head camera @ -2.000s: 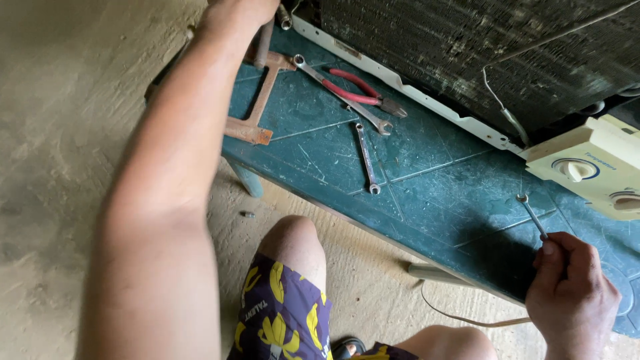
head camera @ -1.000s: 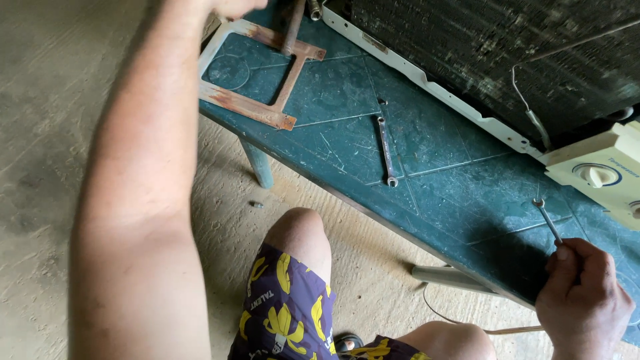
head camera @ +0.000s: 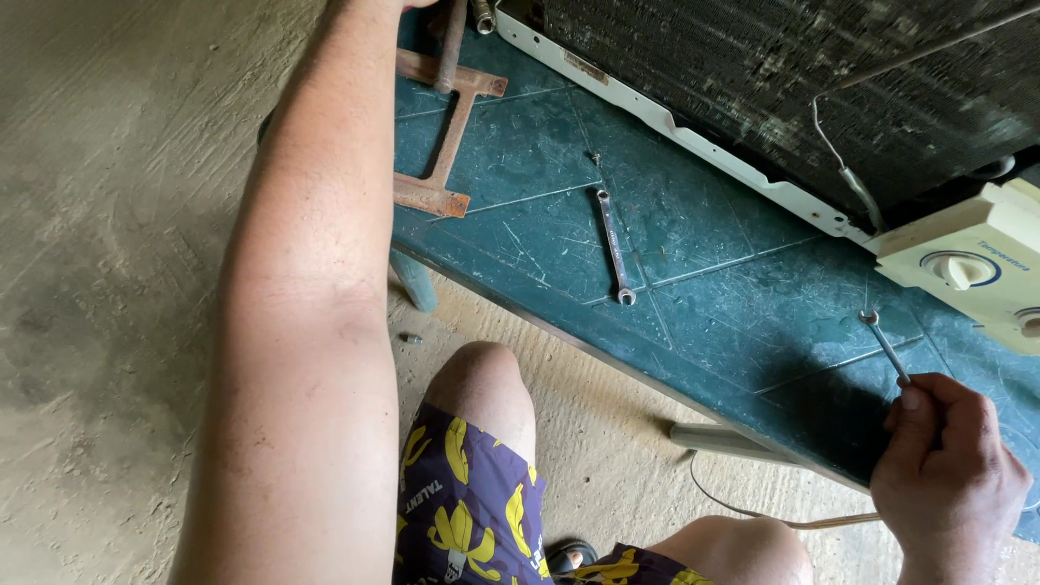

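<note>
My left arm reaches up the view, and only a sliver of my left hand (head camera: 417, 3) shows at the top edge; what it holds is hidden. My right hand (head camera: 946, 463) grips a small combination wrench (head camera: 888, 349), its open end over the teal table (head camera: 520, 284). Near the middle of the table lies another combination wrench (head camera: 613, 248), with a small screw (head camera: 595, 158) just above it. A rusty metal frame (head camera: 455, 138), partly behind my left arm, lies on the table with a rusty rod (head camera: 452, 49) across it.
An appliance with a dark finned coil (head camera: 747, 89) and white metal edge (head camera: 699, 142) stands along the far side. Its control panel (head camera: 975, 252) with knobs is at right. A cylindrical metal piece (head camera: 484, 16) lies at the top. A cord (head camera: 821, 522) runs below the table.
The red-handled pliers and the larger wrench beside the rusty frame two seconds ago are gone from the visible tabletop. My right hand still holds its wrench.
</note>
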